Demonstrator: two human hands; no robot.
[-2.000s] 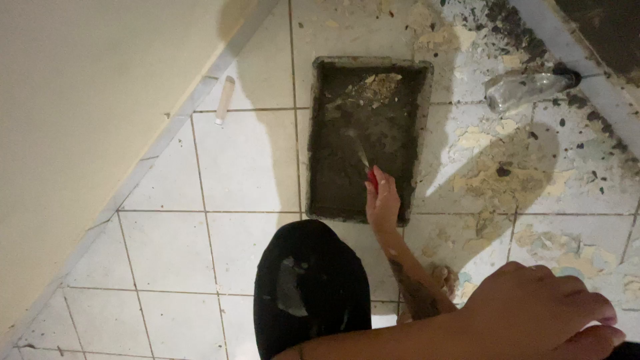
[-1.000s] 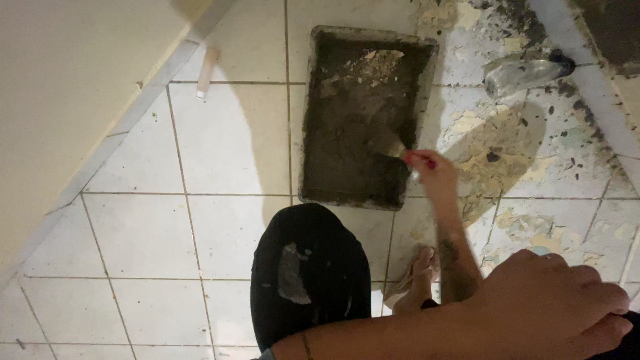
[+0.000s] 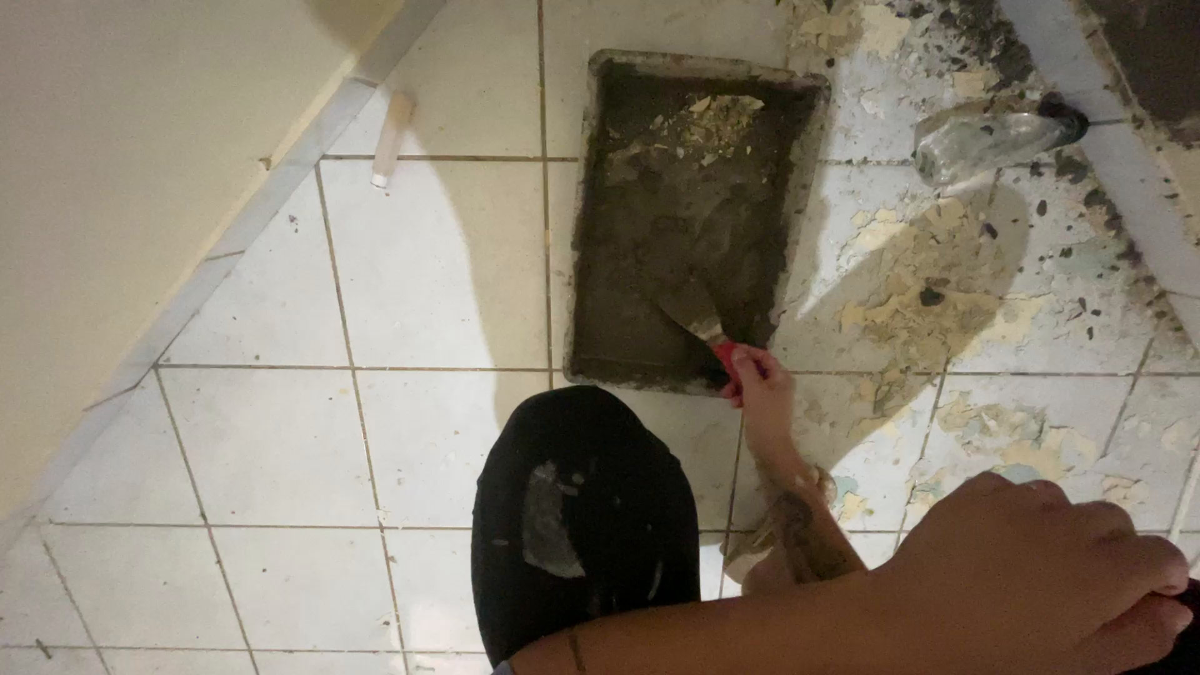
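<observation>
A shallow rectangular tray (image 3: 712, 66), its inside coated dark grey, lies on the tiled floor. Pale flakes (image 3: 722, 122) sit in its far part. My right hand (image 3: 764, 384) is closed around the red handle of a putty knife (image 3: 698, 309), at the tray's near right corner; the metal blade rests over the dark surface, pointing up and left. Across the lower right reaches my left forearm. My left hand (image 3: 1050, 572) is loosely curled beside dark cloth at the right edge, its palm hidden, so whether it holds anything does not show.
My black-clad knee (image 3: 586, 506), smeared pale, is just below the tray. A clear plastic bottle (image 3: 984, 145) lies at the upper right. Paint flakes (image 3: 919, 300) and dark crumbs litter the tiles on the right. A small pale stick-like object (image 3: 392, 141) lies near the left wall.
My right hand with the putty knife has moved from the tray's right side down and left to its near corner. My left hand stays curled at the lower right.
</observation>
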